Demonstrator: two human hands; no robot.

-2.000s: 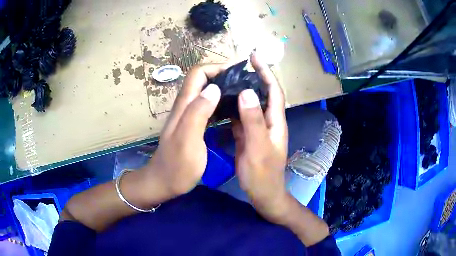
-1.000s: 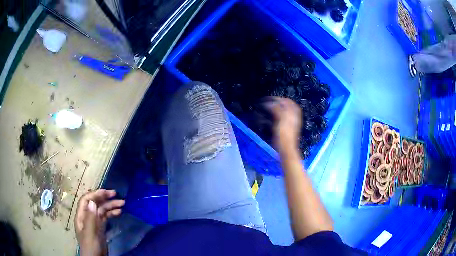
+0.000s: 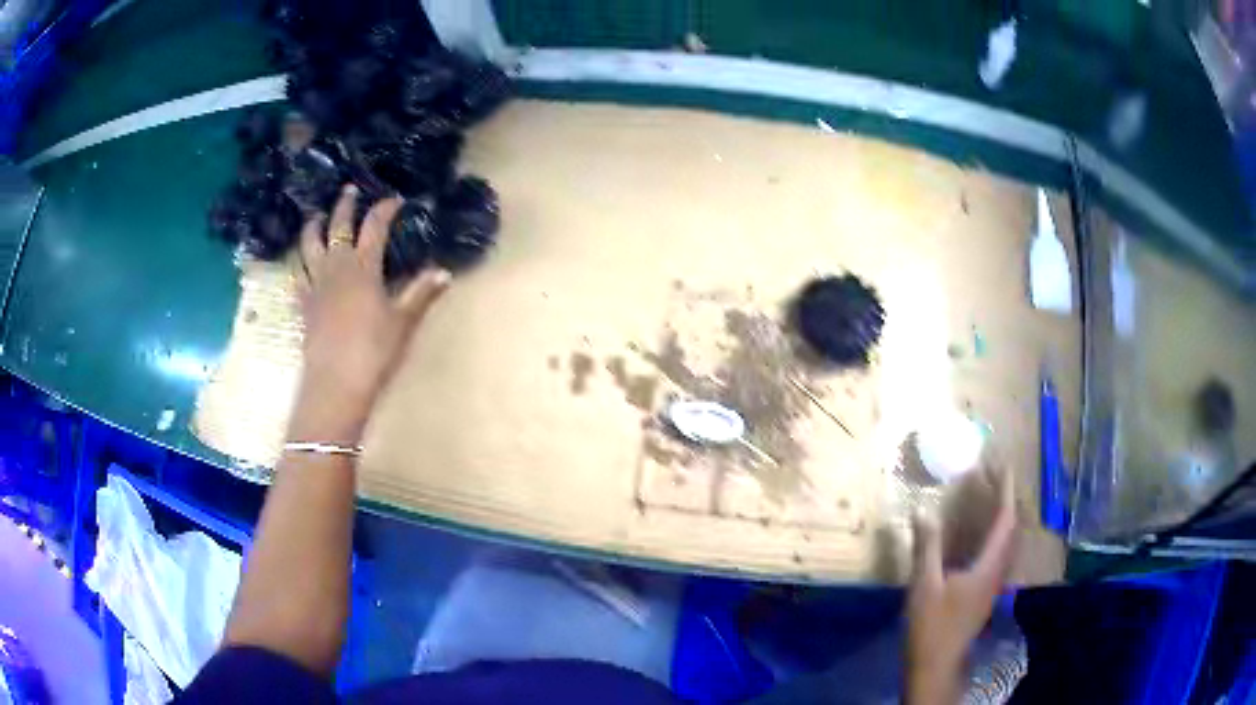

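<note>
Black spiky round parts (image 3: 386,124) lie in a loose pile at the back left of the cardboard mat (image 3: 537,400). My left hand (image 3: 361,282) reaches onto the pile's near edge, thumb and fingers apart around a round part, with no closed grip visible. One black spiky part (image 3: 839,320) sits alone right of the brown stains. My right hand (image 3: 960,558), blurred, is at the mat's front right edge with fingers apart and nothing visible in it. A white glue bottle (image 3: 950,446) is just beyond its fingers. A small white oval dish (image 3: 705,422) lies on the stains.
A slim white bottle (image 3: 1050,262) and a blue knife (image 3: 1054,455) lie at the mat's right side, beside a clear panel (image 3: 1157,372). A thin stick (image 3: 822,408) lies near the dish. White bags (image 3: 159,572) cover a crate at lower left. Pale rails run behind.
The view has swung from the floor crate at right back to the board. My right hand has left the crate's black parts and is at the board's front right. My left hand has moved onto the pile.
</note>
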